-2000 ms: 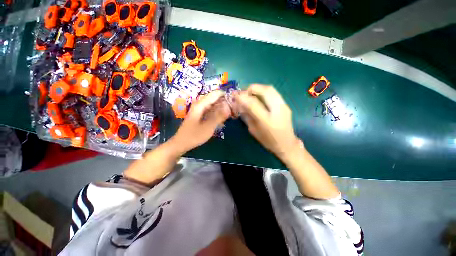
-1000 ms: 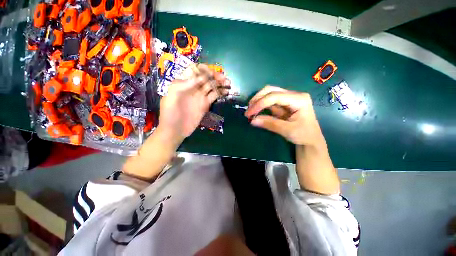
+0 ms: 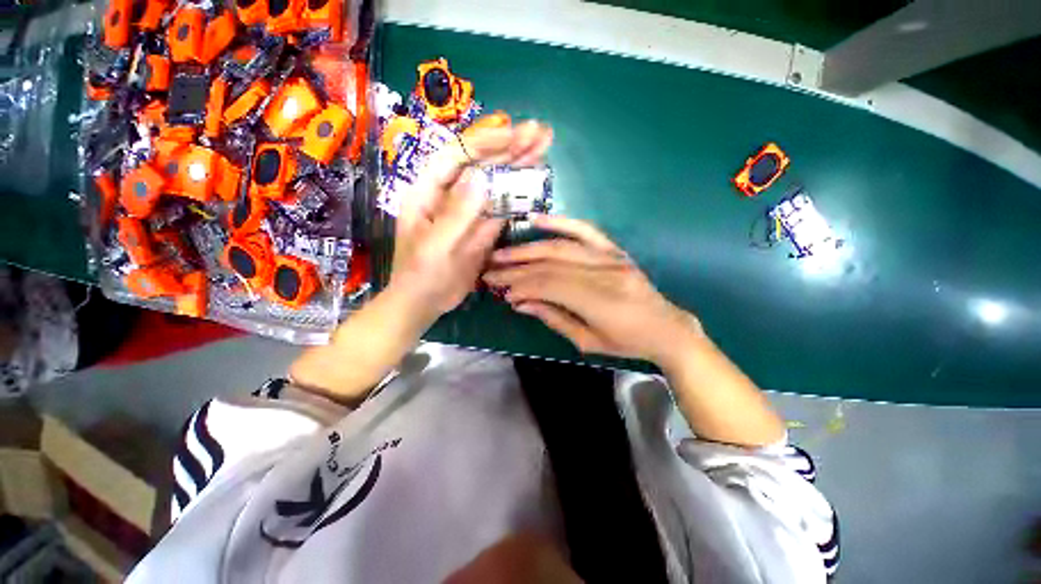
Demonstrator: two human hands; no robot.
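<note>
My left hand (image 3: 451,211) holds a whitish circuit board (image 3: 519,191) that sticks out to the right from its fingers. My right hand (image 3: 588,280) is just below the board, its fingertips close to my left hand and something dark between them; whether it grips this I cannot tell. A small heap of unsorted units (image 3: 443,91), orange housings and whitish boards, lies behind my left hand and is partly hidden by it. A sorted housing (image 3: 761,169), orange with a black oval, lies at the right, with a sorted board (image 3: 806,229) and thin wires below it.
A large clear plastic bag (image 3: 217,171) full of orange units and dark modules stands at the left. A pale metal rail (image 3: 639,43) runs along the bench's (image 3: 913,274) far side. Cardboard boxes (image 3: 97,473) stand on the floor at lower left.
My hands were apart one second ago and are now close together. The whitish board now shows clearly in my left hand. My right hand has moved left.
</note>
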